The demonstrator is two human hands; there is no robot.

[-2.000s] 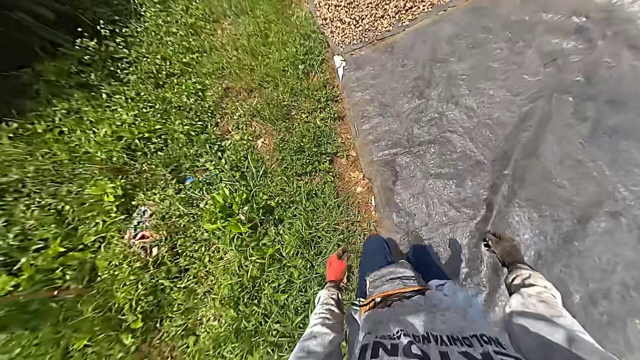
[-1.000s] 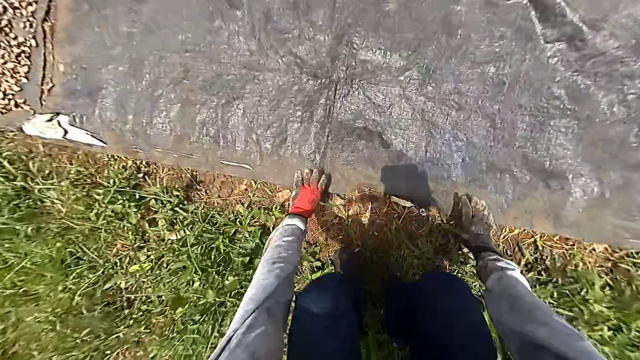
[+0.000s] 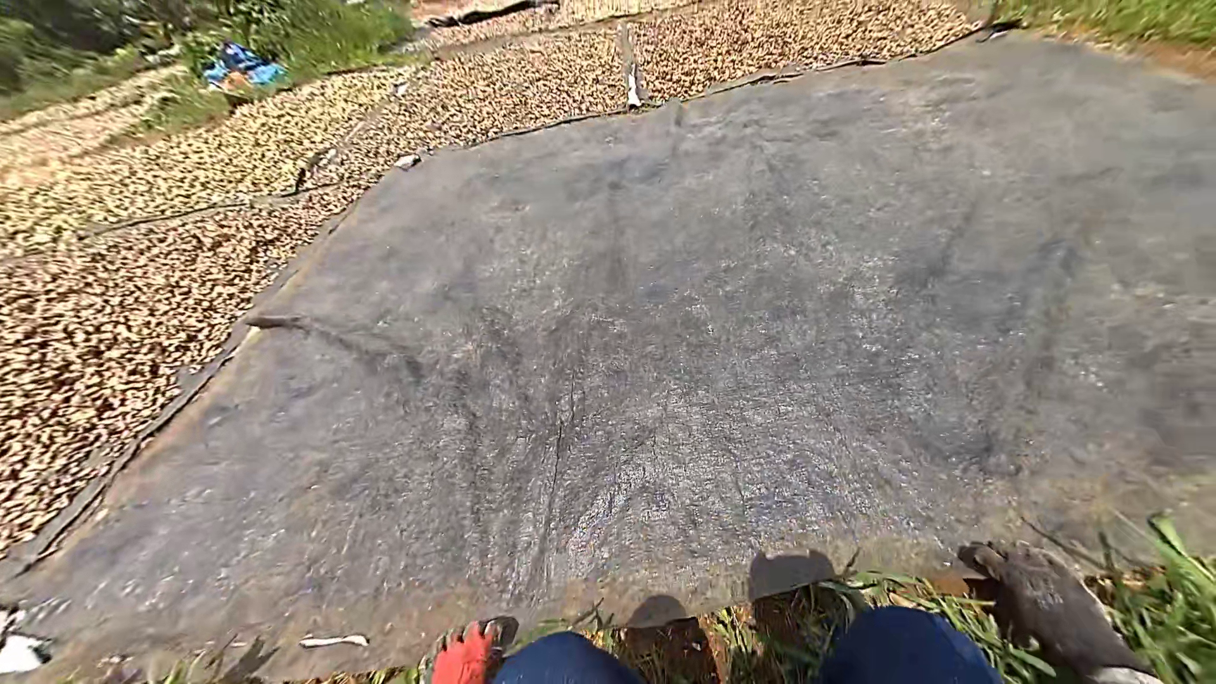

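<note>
A large grey plastic sheet [image 3: 665, 361] lies spread on the ground, wrinkled and dusty. At its near edge, low in the head view, is my left hand [image 3: 465, 654] in a red glove, cut off by the bottom of the frame; whether its fingers grip the sheet is not visible. My right hand [image 3: 1040, 598], in a dark, dirty glove, is at the same edge further right, its fingertips at the border of sheet and grass. Its hold on the edge cannot be made out. My knees in blue trousers show between the hands.
Pale brown pieces of drying crop [image 3: 123, 313] cover neighbouring sheets on the left and far side. Grass [image 3: 1178, 589] grows along the near edge. A blue plastic bundle [image 3: 242, 66] lies at the far left. Small white scraps [image 3: 334, 641] lie near the sheet's edge.
The view has tilted up and now takes in more of the sheet and the crop beyond. Two seconds ago my hands were away from the sheet's edge; they are now down beside it.
</note>
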